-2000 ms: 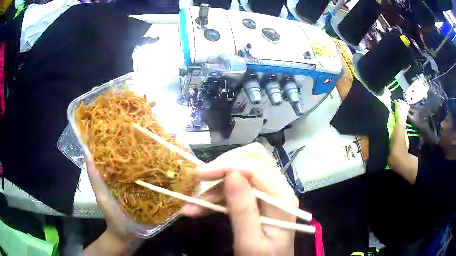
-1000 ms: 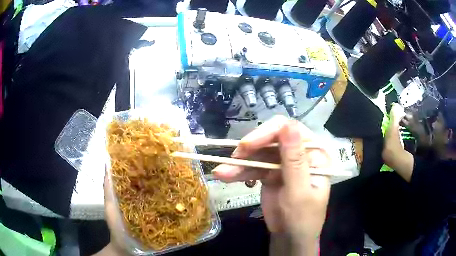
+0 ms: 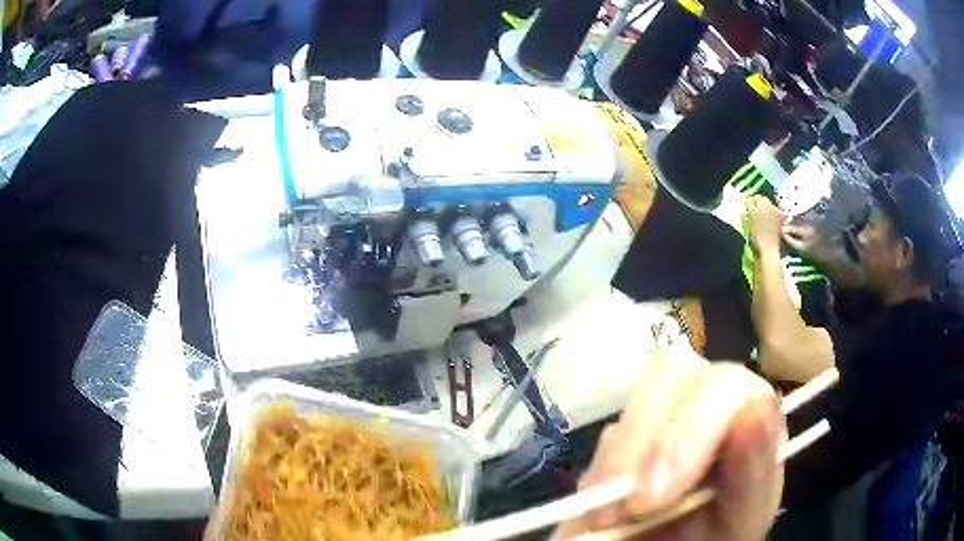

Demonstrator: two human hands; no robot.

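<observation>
The clear takeaway container (image 3: 457,465) of orange-brown fried noodles (image 3: 328,484) is at the bottom, its lower part cut off by the frame edge. My left hand is almost wholly out of view; only a sliver of skin (image 3: 215,520) shows at the container's left side. My right hand (image 3: 687,454) is closed around two pale chopsticks (image 3: 571,505), right of the container. The chopsticks point down and left, and their tips are cut off or hidden at the bottom edge, so I cannot tell whether they hold food.
A white and blue overlock machine (image 3: 455,159) stands ahead, with black thread cones (image 3: 714,137) behind it. The clear lid (image 3: 143,365) lies left, over dark cloth (image 3: 85,243). Red snips (image 3: 460,389) lie below the machine. A person (image 3: 888,338) works at the right.
The view has tilted up, so the container sits lower in the picture. My right hand has moved down and right with the chopsticks, which no longer visibly touch the noodles.
</observation>
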